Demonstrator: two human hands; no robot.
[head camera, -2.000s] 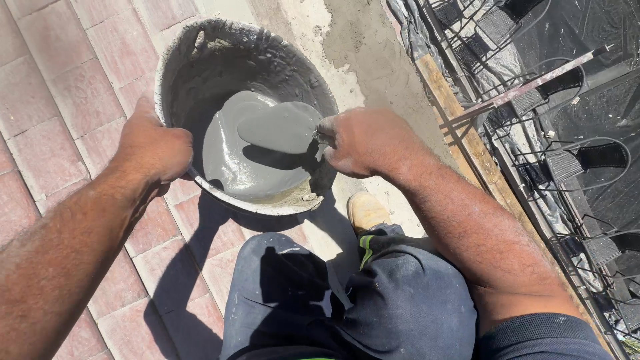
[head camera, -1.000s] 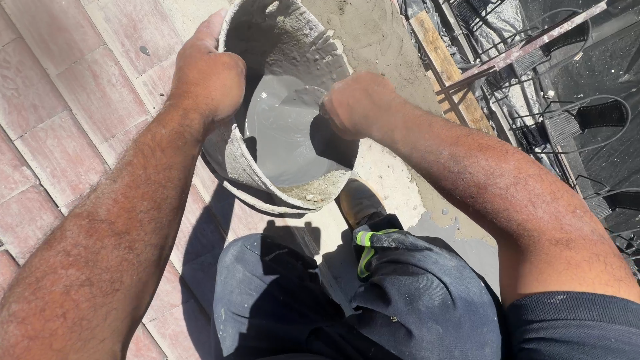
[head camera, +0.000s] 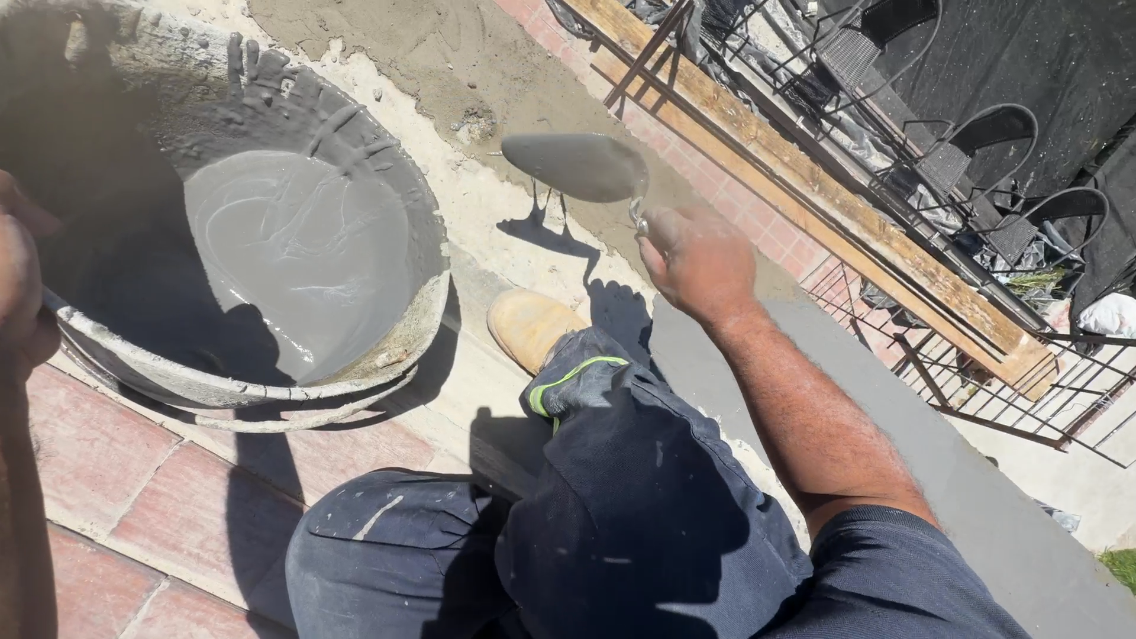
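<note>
In the head view my right hand (head camera: 701, 257) is closed on the handle of a trowel (head camera: 577, 167), its blade coated with wet grey mortar that drips in thin strands. The trowel is held over the pale strip of ground, right of the bucket. At the left stands a mortar-crusted bucket (head camera: 244, 395) with smooth, wet grey mortar (head camera: 302, 257) inside. My left hand (head camera: 18, 266) is at the bucket's near left rim, partly cut off by the frame edge; its fingers seem curled at the rim.
Red tiles (head camera: 106, 453) lie below the bucket. Rough mortar (head camera: 426, 62) covers ground above; a smooth grey band (head camera: 958, 497) runs to the lower right. My boot (head camera: 532, 328) is beside the bucket. Wooden planks (head camera: 825, 200), metal railing (head camera: 976, 417) and black chairs (head camera: 994, 133) are at right.
My right hand has moved out of the bucket to the right with the trowel, which was over the mortar inside at first. The view has shifted clearly.
</note>
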